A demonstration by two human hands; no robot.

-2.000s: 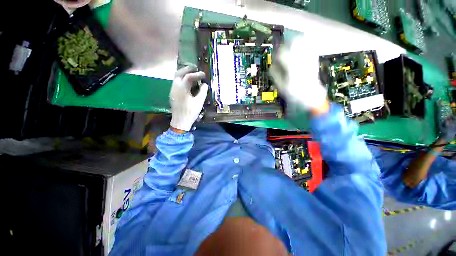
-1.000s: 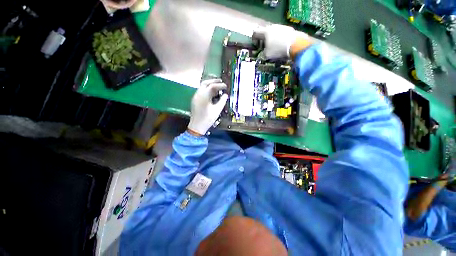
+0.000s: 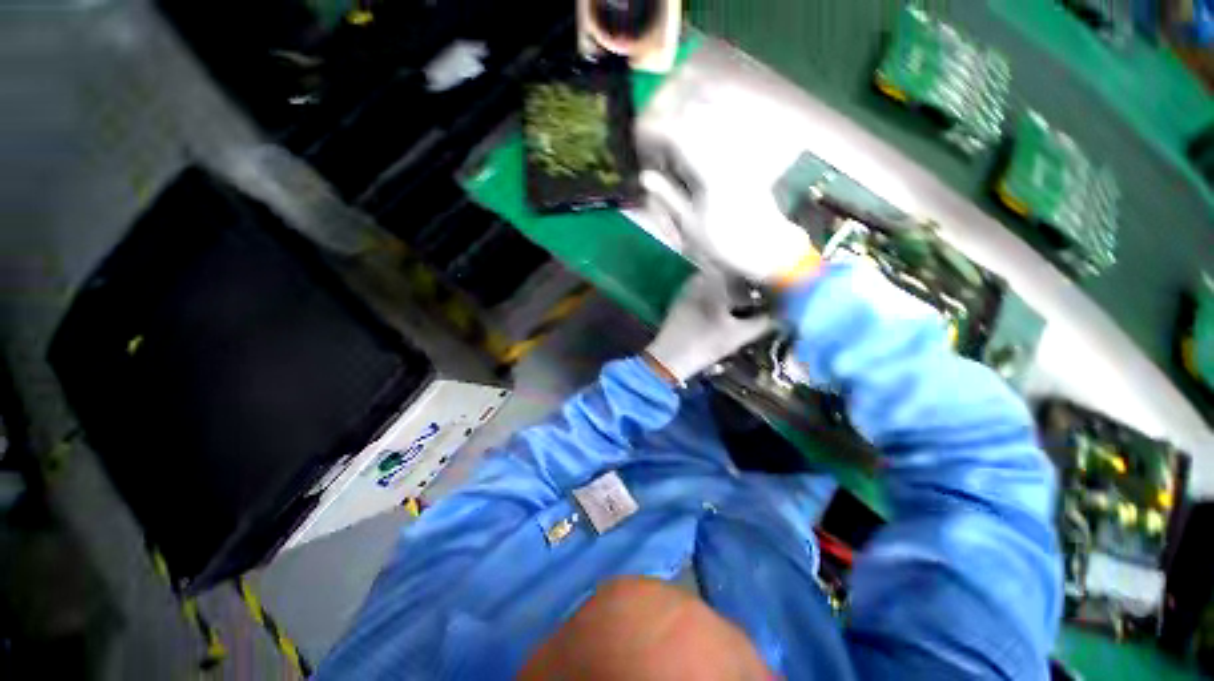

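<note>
A circuit board (image 3: 847, 245) sits in a black carrier fixture (image 3: 988, 317) on the bench, largely hidden by my right forearm. My left hand (image 3: 708, 327), in a white glove, is at the fixture's near left side with its fingers curled; its grip is unclear. My right hand (image 3: 730, 220), gloved and blurred, reaches left across the bench, its fingers beside the small parts tray (image 3: 581, 204). I cannot tell whether it holds anything. Small green pieces (image 3: 570, 129) are heaped in that tray.
Another board in a black fixture (image 3: 1118, 512) lies at the right. Smaller green boards (image 3: 943, 80) stand along the dark green line surface behind. A round white duct mouth (image 3: 630, 29) is above the tray. A large black bin (image 3: 240, 373) and yellow-black floor tape are at the left.
My right hand has moved from the fixture's far edge left to the parts tray. The view has turned left, so the board and fixture appear tilted and further right. My left hand stays by the fixture.
</note>
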